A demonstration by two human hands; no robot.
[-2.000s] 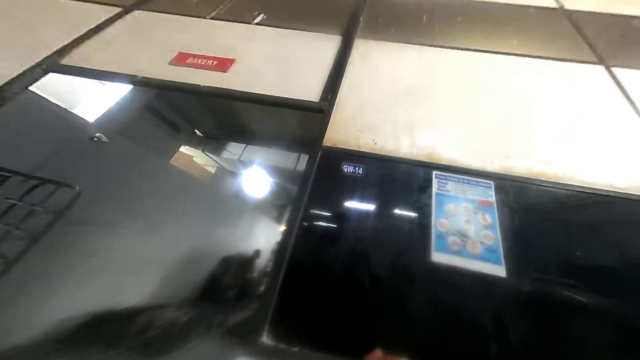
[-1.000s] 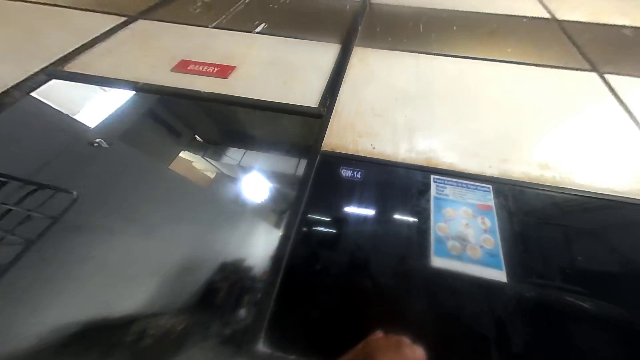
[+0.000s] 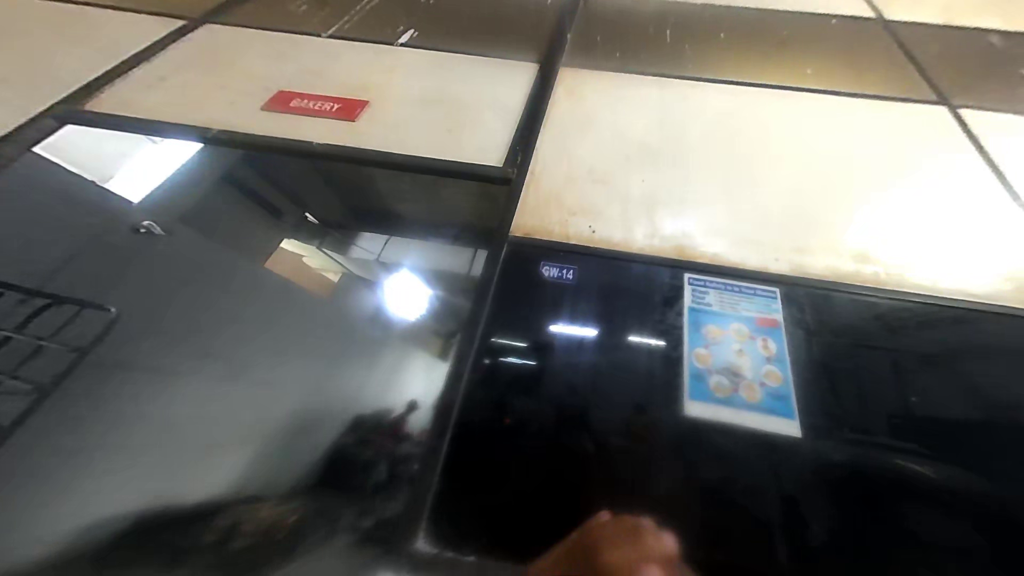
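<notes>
At the bottom edge, just right of centre, the blurred knuckles of what seems to be my right hand (image 3: 612,548) show against a dark glass pane (image 3: 592,448). Its fingers look bent, but their tips and the palm are cut off, so whether it holds anything cannot be told. A blue and white poster (image 3: 742,356) is on the glass above and to the right of the hand. My left hand is out of view.
A glossy dark panel (image 3: 264,384) with reflections of lights and a rack fills the left. A black frame bar (image 3: 472,344) divides it from the right pane. Above are cream tiles (image 3: 704,160), one bearing a small red sign (image 3: 316,106), and a small label (image 3: 558,273) is on the glass.
The hand has risen into view at the bottom edge; two seconds ago only a small bit of it showed there. The panes and poster look unchanged.
</notes>
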